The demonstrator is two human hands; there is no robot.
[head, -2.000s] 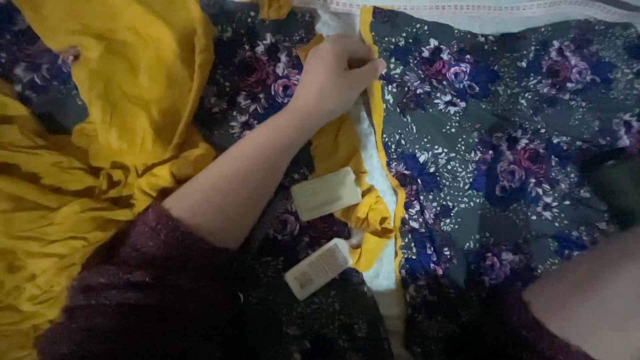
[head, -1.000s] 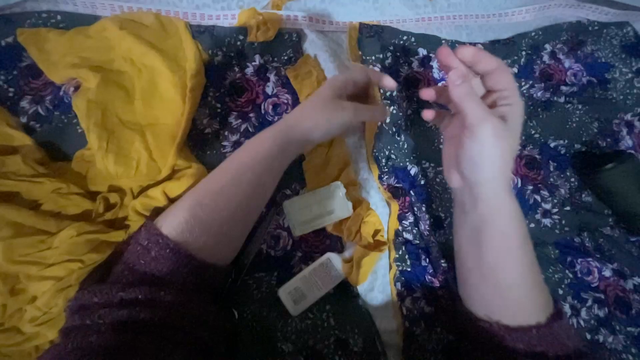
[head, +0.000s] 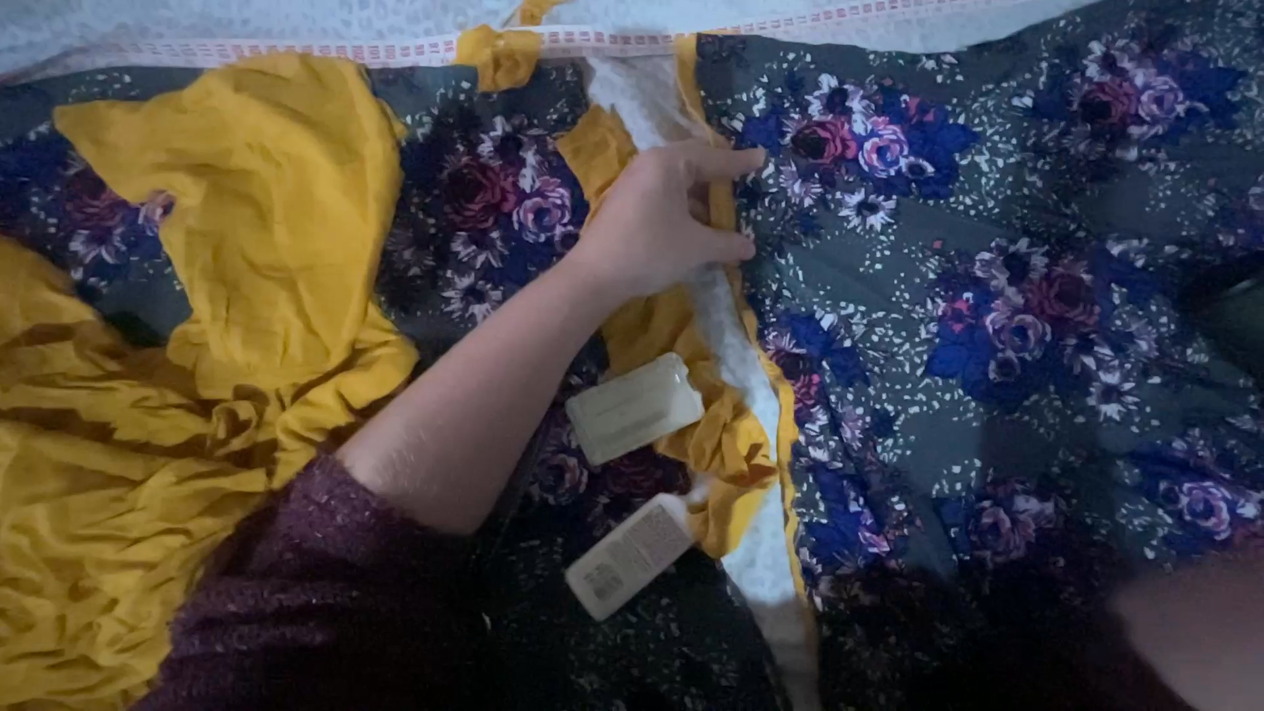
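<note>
My left hand [head: 671,217] rests on the yellow edging [head: 721,202] of the dark floral fabric [head: 849,286], its thumb and a finger apart on the floral side. Under and left of the palm lie yellow fabric scraps [head: 652,331]. Of my right arm only a blurred part shows at the lower right edge; the hand is out of view. Below my left wrist, a pale rectangular piece [head: 635,408] and a white bottle-like container bearing writing [head: 632,556] lie by the scraps. Whether my fingers pinch the edging is hard to tell.
Crumpled yellow cloth [head: 276,217] covers much of the left side over floral fabric. A printed measuring strip [head: 395,47] runs along the top, with a small yellow scrap [head: 499,57] on it. A dark object [head: 1234,306] sits at the right edge.
My right hand, raised over the floral fabric one second ago, has dropped out of view at the lower right. My left hand, lifted with fingers extended then, is down at the yellow edging.
</note>
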